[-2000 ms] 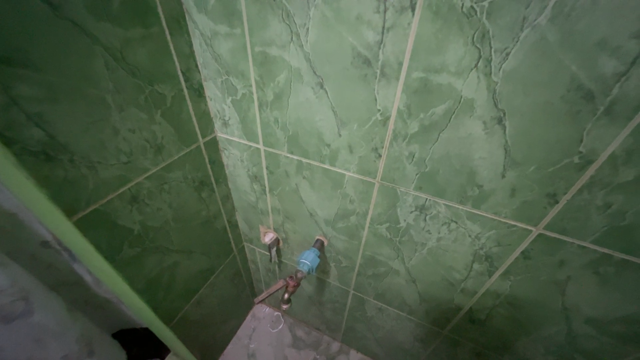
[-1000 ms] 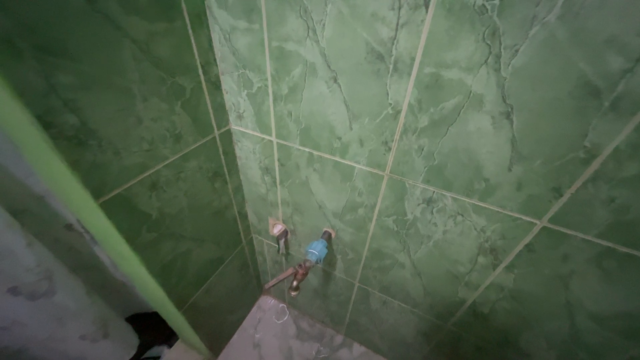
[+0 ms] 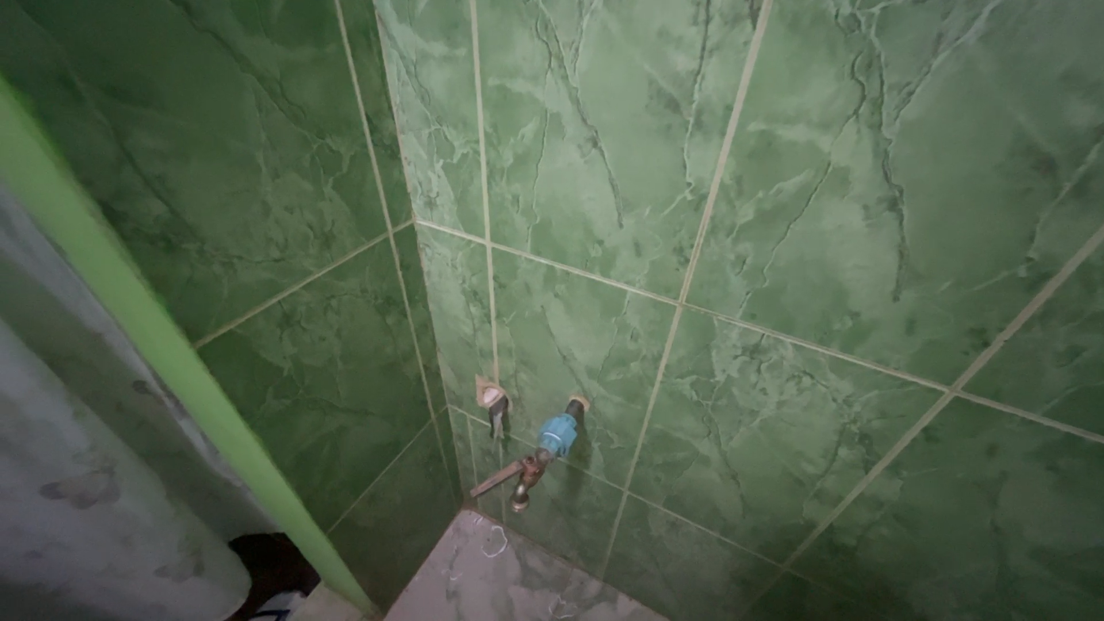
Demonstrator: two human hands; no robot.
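Neither of my hands shows in the head view. Low on the green marbled tile wall (image 3: 595,259), a metal tap (image 3: 529,473) with a long lever handle sticks out from a blue plastic fitting (image 3: 558,435), which joins a dark pipe stub at the wall. Left of it, a whitish fitting (image 3: 492,397) with dark and grey material hanging from it comes out of a rough hole in the tiles. Below the tap lies a pale marbled surface (image 3: 509,569) with a thin white strand (image 3: 496,543) curled on it.
A bright green upright edge (image 3: 164,328) slants down the left side. Beyond it hangs a greyish patterned sheet or curtain (image 3: 78,483), its material unclear, with a dark gap (image 3: 272,565) at its foot. A second tiled wall (image 3: 285,172) meets the first in a corner.
The view has shifted slightly, so the wall and tap sit a little further right. Nothing else has plainly changed.
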